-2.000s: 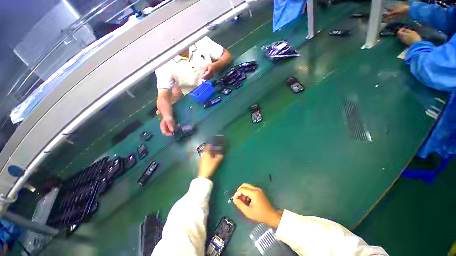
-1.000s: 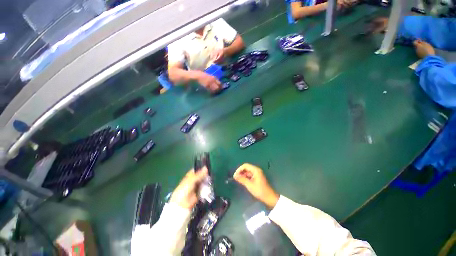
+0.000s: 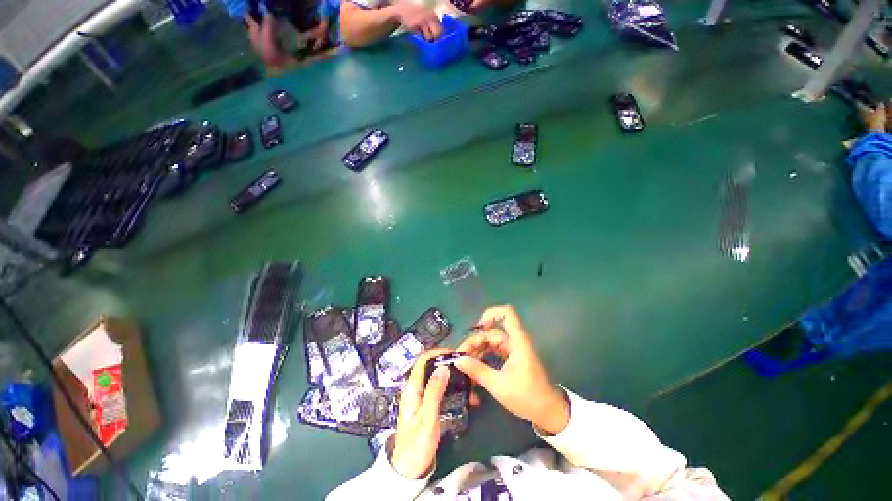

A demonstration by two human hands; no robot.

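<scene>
My left hand (image 3: 421,421) holds a black phone housing (image 3: 451,384) upright near the bench's front edge. My right hand (image 3: 512,370) is at the top end of the same housing, thumb and fingertips touching it; a thin dark strip (image 3: 481,327) shows at its fingers. A pile of part-built phone housings (image 3: 340,364) lies just left of my hands, partly hidden by my left hand. A small clear strip sheet (image 3: 460,273) lies flat beyond my right hand. A stack of striped strip sheets (image 3: 262,342) lies left of the pile.
Several phone housings (image 3: 515,207) are spaced along the green bench (image 3: 626,264). Black trays of housings (image 3: 117,186) stand far left, an open cardboard box (image 3: 142,391) lower left. A spare liner sheet (image 3: 735,217) lies right. Across are a blue bin (image 3: 442,43) and another person's hand (image 3: 419,20).
My left hand has brought a housing back towards me, and my right hand has met it. The view has tilted down, showing the pile fully. The opposite worker's hand is now at the blue bin.
</scene>
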